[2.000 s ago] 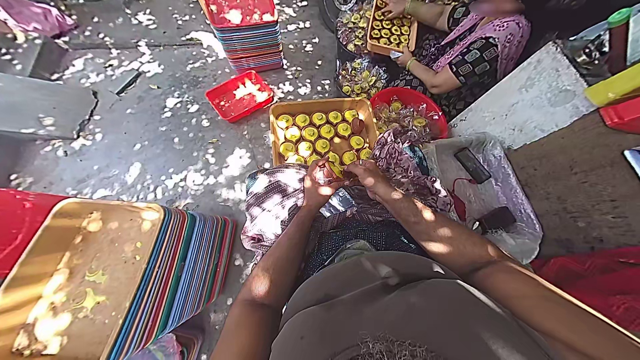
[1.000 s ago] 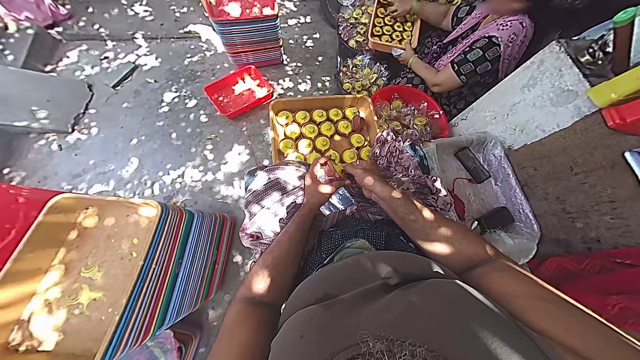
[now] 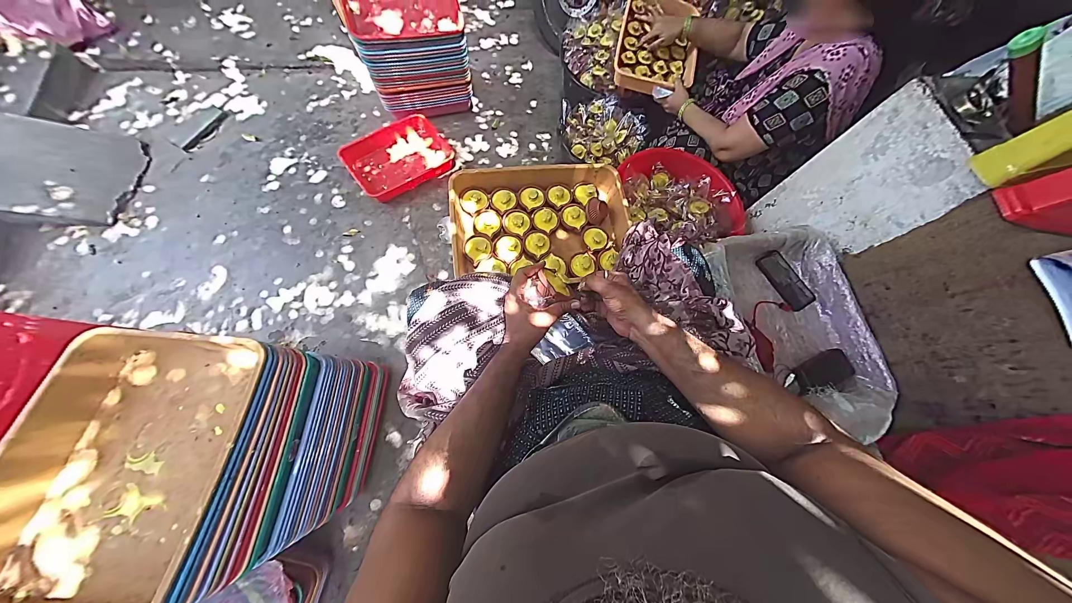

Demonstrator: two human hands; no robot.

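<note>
Over my lap, my left hand (image 3: pixel 533 306) holds a small yellow-topped piece (image 3: pixel 554 280), the same kind as those in the tray. Close beside it, my right hand (image 3: pixel 615 303) has its fingertips pinched together by the piece; what they grip is too small to tell. Just beyond both hands is an orange-yellow plastic tray (image 3: pixel 456 209) with rows of small brown cups with yellow filling (image 3: pixel 544 219); one plain brown piece (image 3: pixel 596 211) lies at its right side. Clear plastic bags (image 3: pixel 563 337) rest on my lap under my hands.
A red basin (image 3: pixel 729 197) of wrapped pieces stands right of the tray. Left are an empty red tray (image 3: pixel 398 159) and tray stacks (image 3: pixel 419 75), (image 3: pixel 293 452). A co-worker (image 3: pixel 754 100) sits at upper right with another tray. Phones (image 3: pixel 785 280) lie on a plastic-covered surface at right.
</note>
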